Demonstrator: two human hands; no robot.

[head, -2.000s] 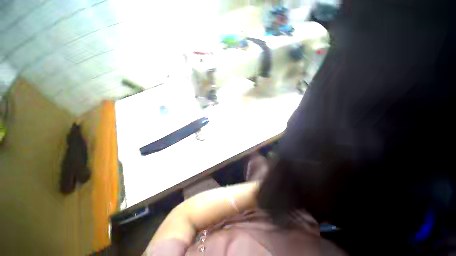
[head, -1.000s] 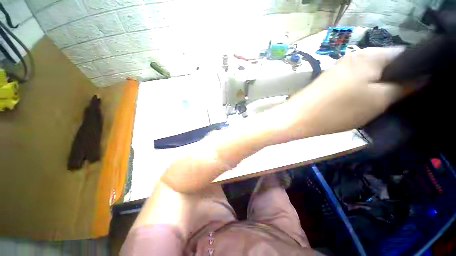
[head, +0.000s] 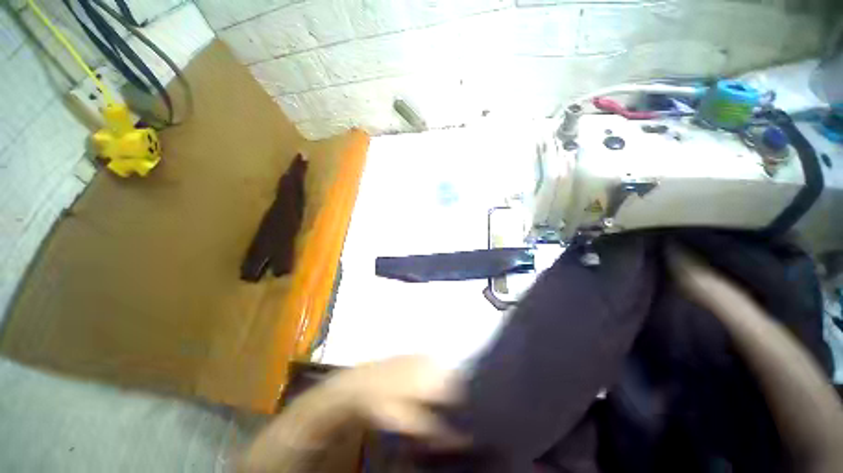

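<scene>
A large dark garment piece point(head: 573, 323) runs from beside the presser foot point(head: 589, 251) down over the table's front edge and bunches to the right. My left hand point(head: 421, 402), blurred, is at the garment's lower left edge with its fingers closed on it. My right hand point(head: 689, 268), also blurred, lies on the garment right of the needle area; its fingertips are partly lost in the dark folds. A narrow dark band strip point(head: 453, 265) lies flat left of the foot, its right end over the thin plate frame point(head: 496, 222).
The white machine head point(head: 684, 180) stands at the back right, with a blue-green thread cone point(head: 730, 103) on top. Spare dark strips point(head: 279, 222) lie on cardboard point(head: 166, 286) behind orange tape point(head: 323, 268). A yellow plug point(head: 128, 143) hangs at the far left.
The view has turned left. My left arm, which reached across to the right, is back at the front left. The garment has come from the right onto the table beside the foot.
</scene>
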